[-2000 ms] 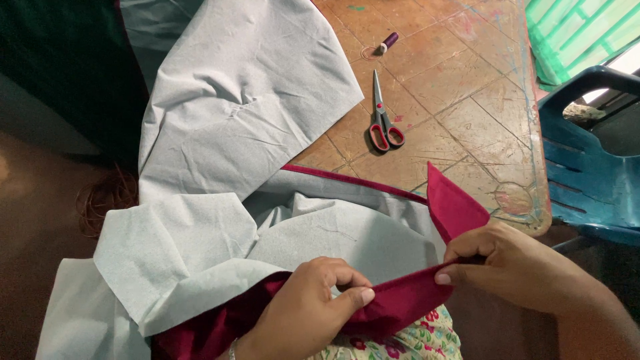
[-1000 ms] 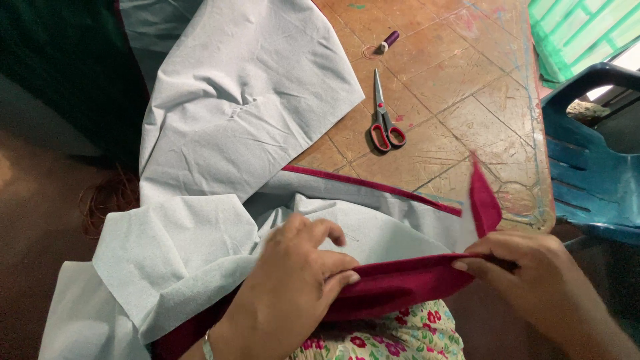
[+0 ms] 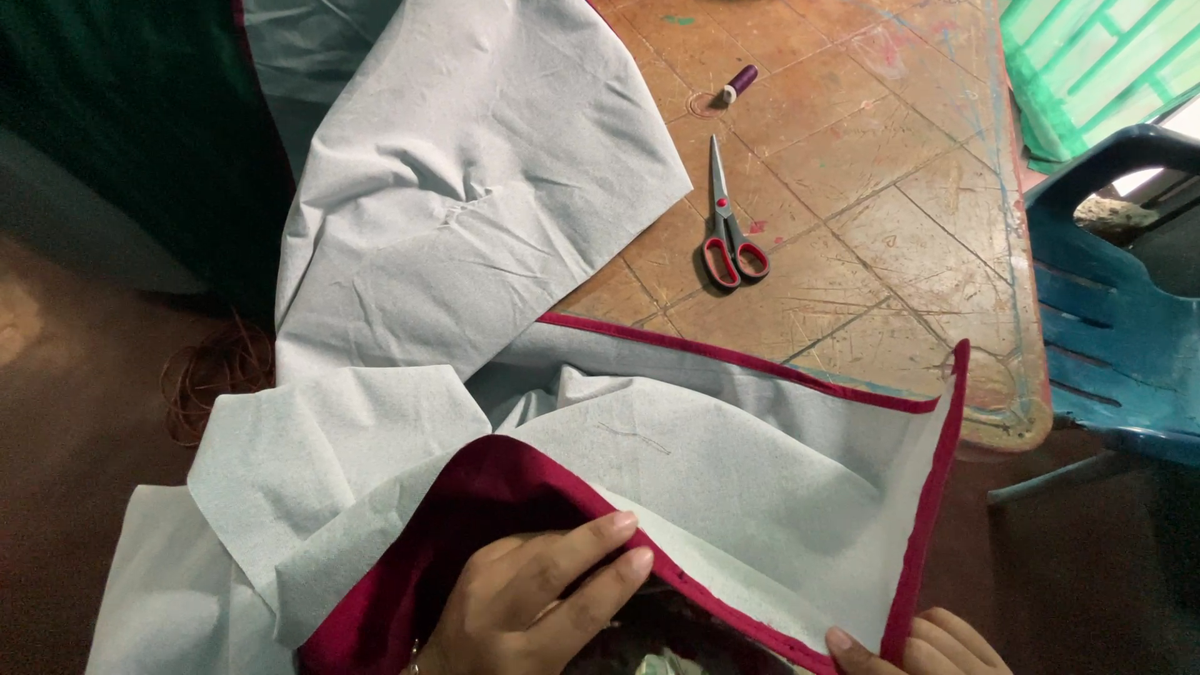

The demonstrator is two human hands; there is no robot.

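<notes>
A light grey cloth [image 3: 694,450] with a narrow dark red border [image 3: 914,553] is draped from the table's edge down to the lap. My left hand [image 3: 553,591] holds the border near the bottom middle, its index and middle fingertips resting along the red edge; its thumb is hidden. At the lower right, my right hand [image 3: 909,652] grips the cloth's red-edged corner, thumb on the grey side, the other fingers beyond the upright red edge. A wider dark red part [image 3: 487,497] of the cloth bulges left of my left hand.
Scissors [image 3: 727,225] with black and red handles, blades together, lie on the brown table [image 3: 844,281]. A purple thread spool [image 3: 741,82] is beyond them. A blue plastic chair [image 3: 1106,309] stands at the right. Tangled brown strands [image 3: 211,375] lie at the left.
My right hand has moved down toward the lower edge with the cloth's corner. The red strip between my hands now shows as a narrow border, with more of the grey side visible.
</notes>
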